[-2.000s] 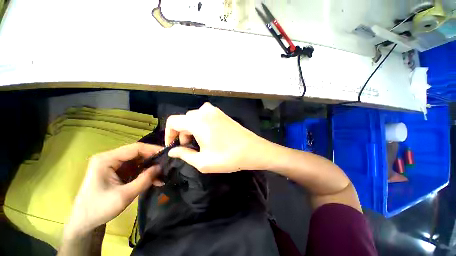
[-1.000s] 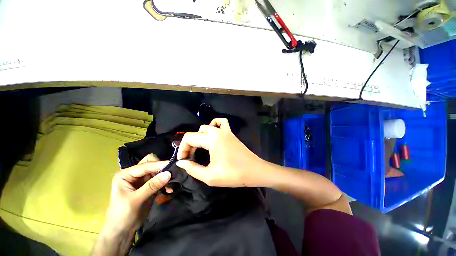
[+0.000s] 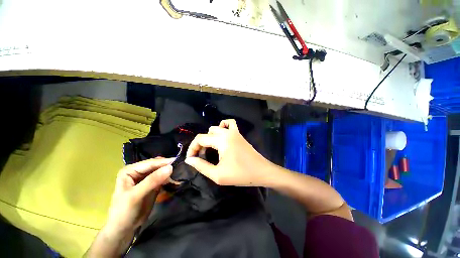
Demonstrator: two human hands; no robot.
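Note:
A black sewn piece [image 3: 202, 199] lies bunched on the dark-covered lap, with fine red lines near its top and an orange-brown patch [image 3: 164, 196] below my left hand. My left hand [image 3: 138, 191] pinches a thin dark strip, perhaps zipper tape [image 3: 179, 151], between thumb and forefinger; its pale end stands up from the fingertips. My right hand [image 3: 227, 156] is just right of the strip, thumb and forefinger close together at the cloth. Whether its fingertips hold a bit of the strip or a thread is too small to tell.
Mustard-yellow panels [image 3: 75, 166] are stacked at left. Above is the white table [image 3: 126, 45] with red and black thread snips [image 3: 292, 31] tied by a cord. At right, a blue bin [image 3: 358, 161] holds red spools [image 3: 404, 165] and a white cylinder [image 3: 396, 140].
Both hands have moved slightly lower and right since the first frame. The strip was pinched by both hands; now its pale end shows free between them. A black cloth edge and red lines have come into view.

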